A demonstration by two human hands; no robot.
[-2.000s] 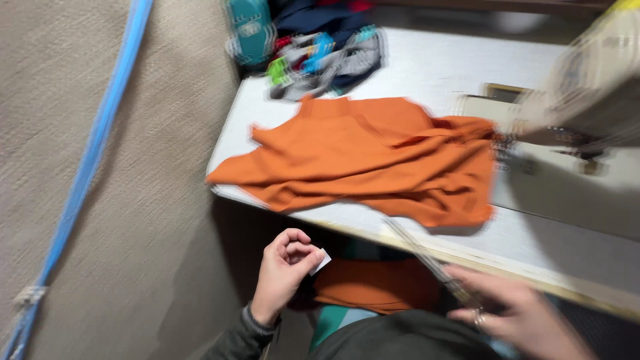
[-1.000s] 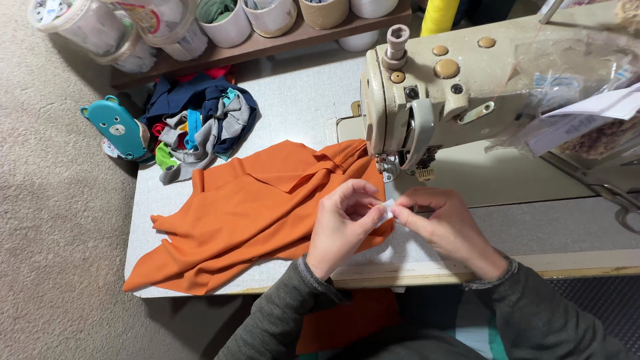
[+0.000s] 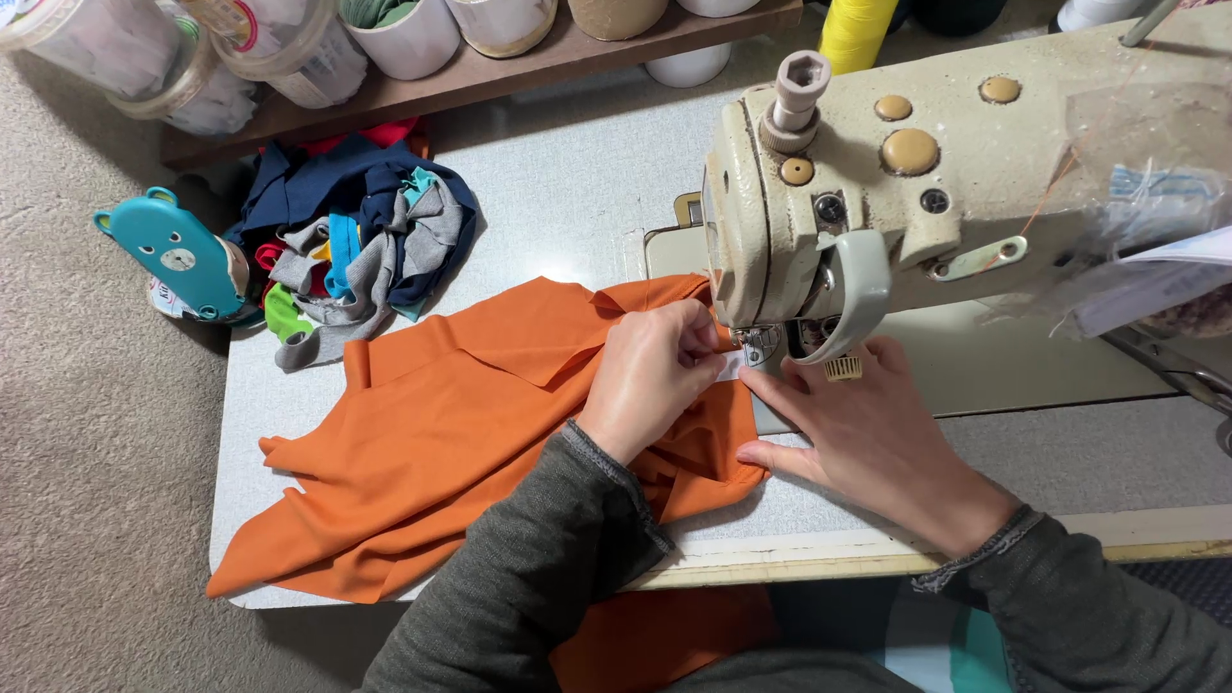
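Observation:
Orange fabric [image 3: 462, 414] lies spread on the white sewing table [image 3: 568, 192], its right edge at the presser foot [image 3: 760, 348] of a beige industrial sewing machine [image 3: 962, 164]. A small white label [image 3: 731, 366] rests on the fabric just left of the foot. My left hand [image 3: 654, 375] pinches the label's left end between thumb and fingers. Close by on the right, my right hand [image 3: 866, 433] touches the label's edge with a fingertip, while its thumb presses the fabric's edge; it grips nothing. The needle tip is hard to make out.
A heap of cloth scraps [image 3: 356, 231] and a teal bear-faced case [image 3: 178, 255] sit at the back left. Tubs and cups stand on a brown shelf [image 3: 539, 72] behind. Scissors [image 3: 1174, 371] lie at the right, near plastic-wrapped items [image 3: 1155, 202] by the machine.
Both hands have moved the white label to the presser foot, onto the orange fabric. The scissors-like tool in my right hand two seconds ago is no longer there. The view has shifted toward the machine.

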